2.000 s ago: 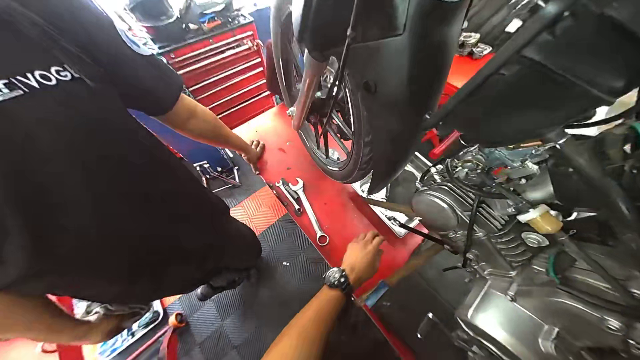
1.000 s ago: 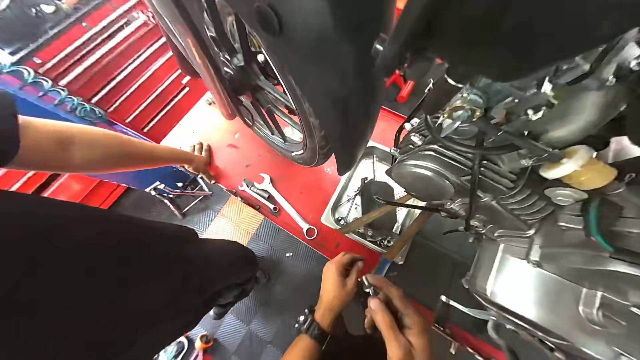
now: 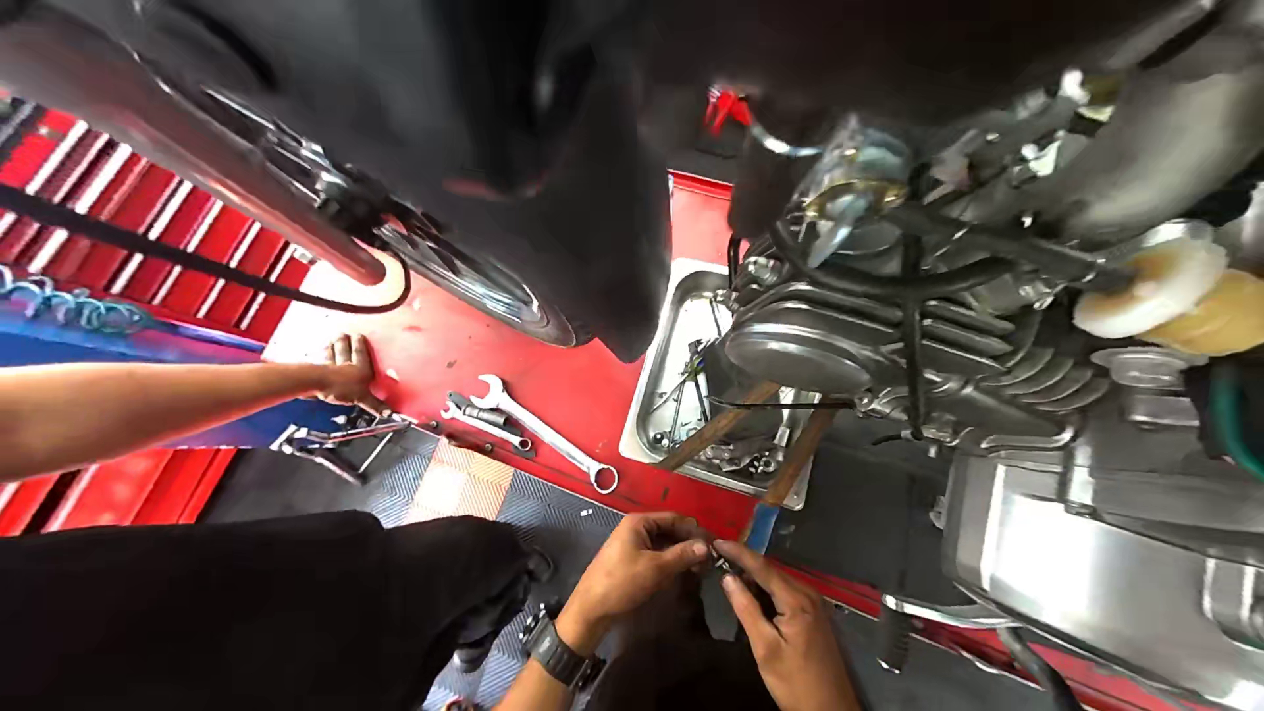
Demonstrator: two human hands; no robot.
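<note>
My left hand (image 3: 642, 568), with a dark watch on its wrist, is near the lower middle and pinches one end of a small dark metal part (image 3: 726, 565). My right hand (image 3: 785, 617) holds the same part from the other side, its thumb and forefinger meeting the left fingertips. The part is mostly hidden by the fingers. Beyond the hands, a large combination wrench (image 3: 543, 430) and a smaller wrench (image 3: 484, 423) lie on the red lift platform (image 3: 434, 336). A metal tray (image 3: 647, 395) with tools and small parts sits under the motorcycle engine (image 3: 820, 346).
A co-worker's hand (image 3: 346, 373) rests on the platform at the left, the dark-clothed body below it. The motorcycle's front wheel (image 3: 494, 286) stands above the platform. Two wooden strips (image 3: 726, 425) cross the tray. A red tool cabinet (image 3: 148, 227) is at the upper left.
My right hand, not visible two seconds ago, is now at the small part with my left. My left hand has left the platform edge. The view has shifted closer over the bench.
</note>
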